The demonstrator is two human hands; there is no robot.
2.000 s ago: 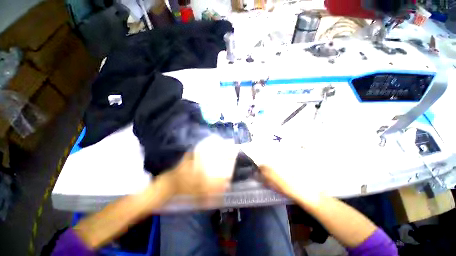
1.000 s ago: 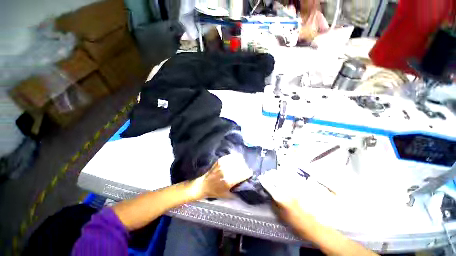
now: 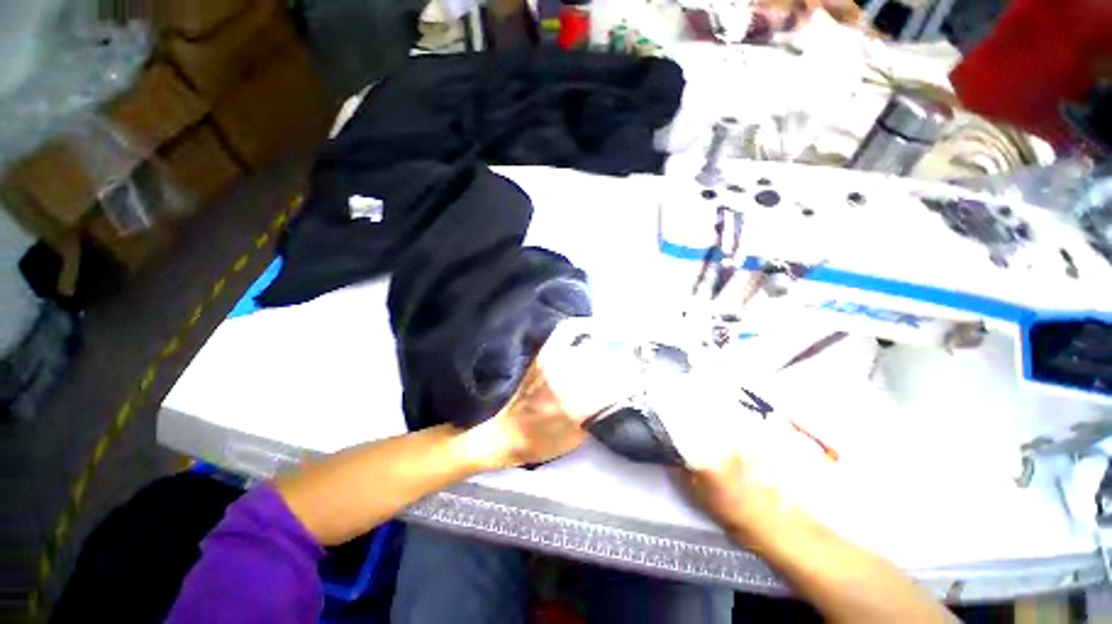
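Observation:
A dark garment [image 3: 470,293] lies bunched on the white table left of the needle, its end reaching under my hands. My left hand [image 3: 549,402] is on the garment and grips its edge just left of the needle area. My right hand [image 3: 701,439] holds the other side of a small dark folded part [image 3: 632,432] in front of the needle. The fingertips of both hands are washed out by glare. The white sewing machine [image 3: 841,274] with a blue stripe stands behind my right hand. The presser foot is unclear in the glare.
Thread snips [image 3: 815,441] lie right of my right hand. A black garment pile [image 3: 524,110] with a white label is at the back left. A metal flask [image 3: 900,132] stands behind the machine. The ruler strip [image 3: 585,536] edges the table. Cardboard boxes [image 3: 195,159] are at far left.
Since one second ago the camera view has shifted, and both hands sit close together at the needle with the dark part between them. Two seconds ago my left hand was blurred in motion nearer the table edge.

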